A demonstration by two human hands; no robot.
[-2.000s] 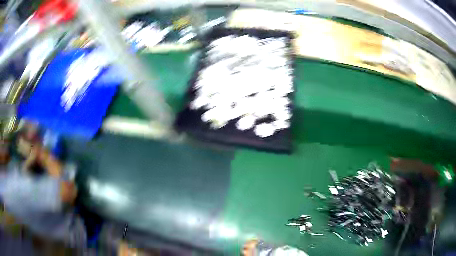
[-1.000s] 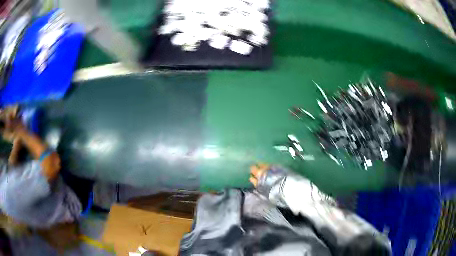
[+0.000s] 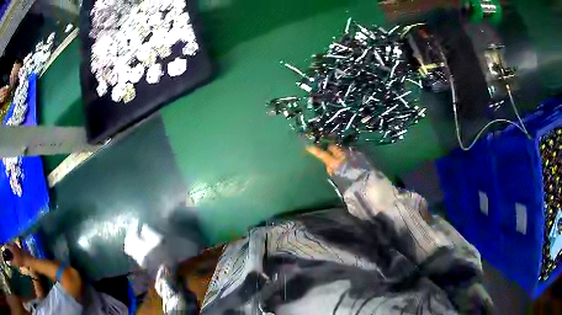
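A loose spiky pile of small black and silvery components [image 3: 363,86] lies on the green mat [image 3: 228,123]. My right hand [image 3: 328,157] is at the pile's near edge, its orange-tan fingers stretched out and parted, with nothing seen in them; whether they touch the pieces is unclear. My left hand [image 3: 143,245] is at the lower left over the bench's front edge. It looks white and gloved and is blurred, so its fingers and anything in them cannot be made out.
A black tray [image 3: 206,64] of white parts stands upper left, a blue sheet [image 3: 31,160] beyond a grey post [image 3: 43,141]. Right are a dark soldering device [image 3: 459,67], green spool [image 3: 487,10], looping pale cable and blue crates [image 3: 502,203]. A neighbour's arm [image 3: 46,269] shows lower left.
The view has turned, and pile and tray now show further left. My right hand has come up to the pile's near edge. My white left hand has come into view.
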